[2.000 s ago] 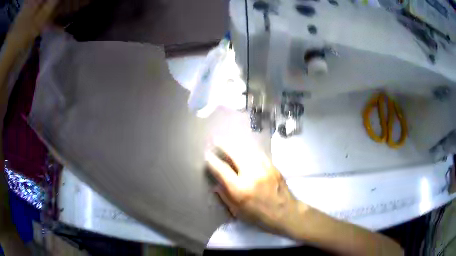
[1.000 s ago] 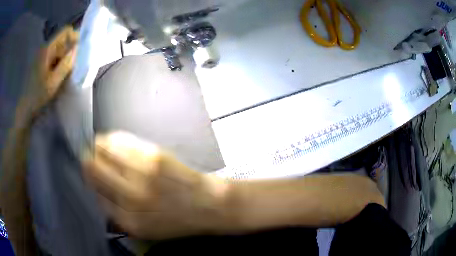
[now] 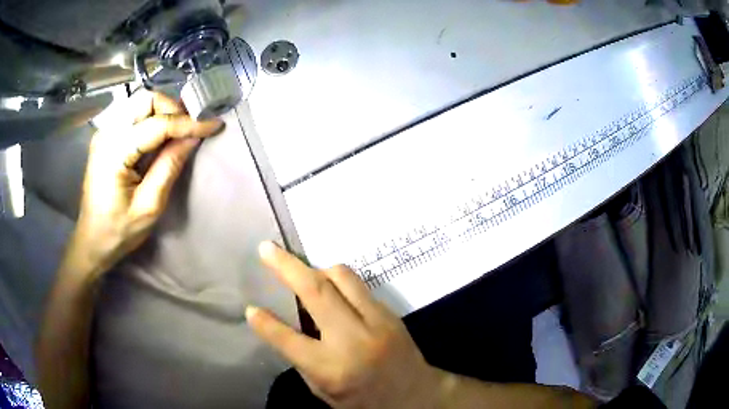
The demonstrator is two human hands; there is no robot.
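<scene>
A grey-brown garment panel (image 3: 200, 240) lies over the left of the machine bed and hangs down toward the wearer. Its right edge shows a narrow strip (image 3: 268, 180) running from the presser foot area toward the front. My left hand (image 3: 136, 176) is just in front of the metal parts by the needle (image 3: 204, 64), thumb and fingertips pinched together at the cloth. My right hand (image 3: 344, 327) lies on the panel's right edge nearer the wearer, fingers spread and pressing on the cloth. The needle tip is hidden.
The white bed holds a round metal plate (image 3: 280, 57) right of the foot. A printed ruler scale (image 3: 511, 200) runs along the front edge. The orange scissors (image 3: 559, 1) barely show at the top rim. Grey-brown cloth pieces (image 3: 623, 279) hang below the table at right.
The view has moved closer to the needle area. My left hand came from the far left to the cloth by the foot. My right hand moved right, onto the edge; the panel now lies flatter.
</scene>
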